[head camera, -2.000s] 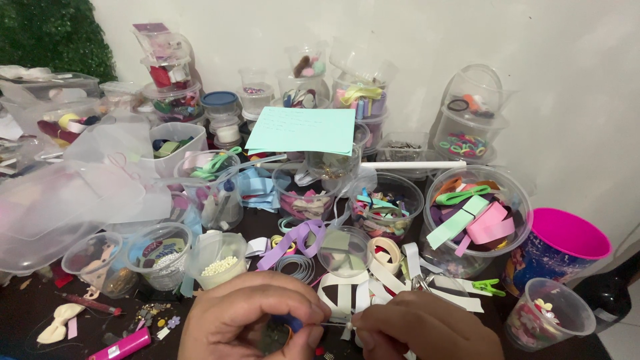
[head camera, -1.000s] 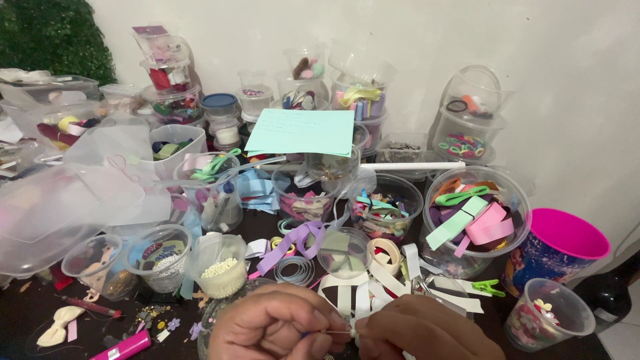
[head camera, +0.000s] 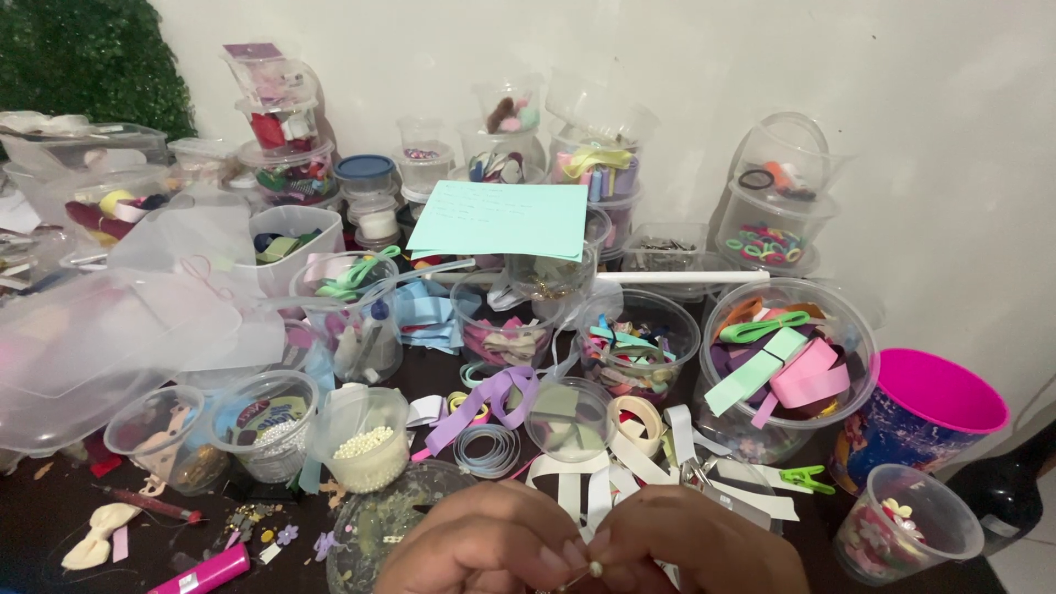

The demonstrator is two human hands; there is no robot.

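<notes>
Near the bottom centre my left hand [head camera: 487, 540] and my right hand [head camera: 693, 536] meet, fingertips pinched together. Between them shows a small pale bead [head camera: 595, 568] on what looks like a thin thread or wire; which fingers grip it is partly hidden. Just left of my left hand lies a round clear lid [head camera: 371, 528] with bits on it. Behind my hands are white ribbon strips [head camera: 569, 474], a coil of grey-blue cord [head camera: 487, 452] and a purple ribbon [head camera: 499, 400]. A clear cup of cream beads [head camera: 363, 450] stands behind the lid.
Ribbon-filled tubs [head camera: 788, 355] and stacked containers [head camera: 280, 157] line the wall. A mint paper [head camera: 499, 219] bearing writing rests on tubs. To the right are a pink-rimmed bucket [head camera: 940, 388], a cup of flowers [head camera: 907, 520] and a dark bottle [head camera: 1002, 487]. A pink tube [head camera: 202, 571] and cream bow [head camera: 99, 532] lie left.
My hands have moved slightly lower, and their fingertips are closer together than two seconds ago. A pale bead now shows between them. More of the round lid has come into sight.
</notes>
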